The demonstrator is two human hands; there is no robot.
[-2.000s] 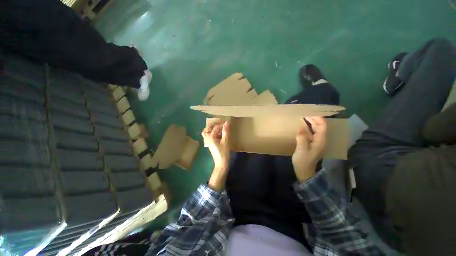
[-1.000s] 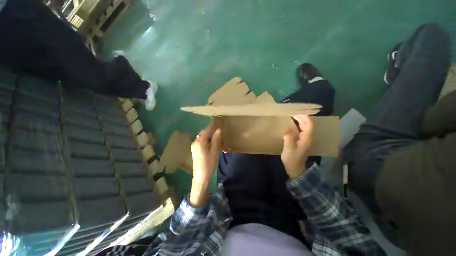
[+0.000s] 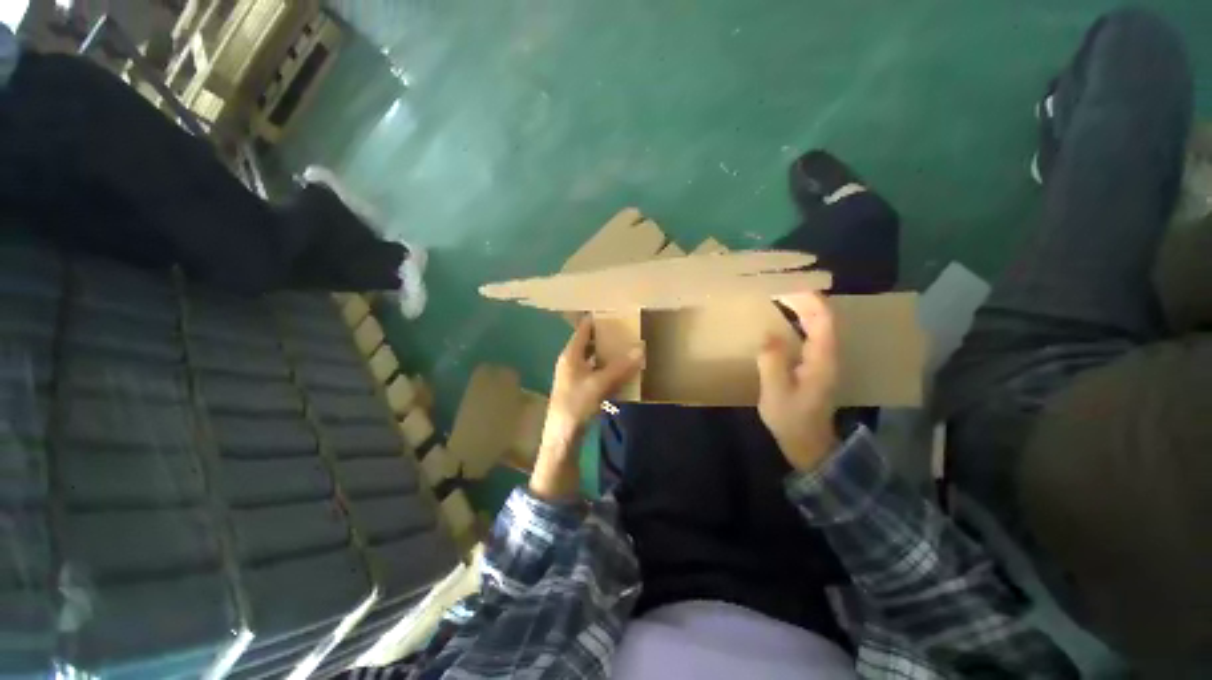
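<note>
A tan part-formed mailer box (image 3: 711, 352) is held above my knees. Its lid panel (image 3: 665, 282) stands up along the far side, seen nearly edge-on. My left hand (image 3: 585, 379) grips the left end, where a small end panel (image 3: 618, 348) is folded inward over the tray. My right hand (image 3: 802, 372) grips the tray right of its middle, fingers on the inside face. The right end panel (image 3: 884, 349) lies out flat. The fingertips of my right hand are partly blurred.
Notched blanks (image 3: 611, 246) lie on the green floor beyond the box. More tan cardboard (image 3: 489, 419) lies beside the pallet of dark grey goods (image 3: 200, 452) at left. A person's dark-clothed leg (image 3: 319, 239) is at upper left. A seated person's leg (image 3: 1103, 239) is at right.
My left hand has turned the left end panel inward over the tray. The lid panel now leans, lower at its left end. The view has shifted slightly.
</note>
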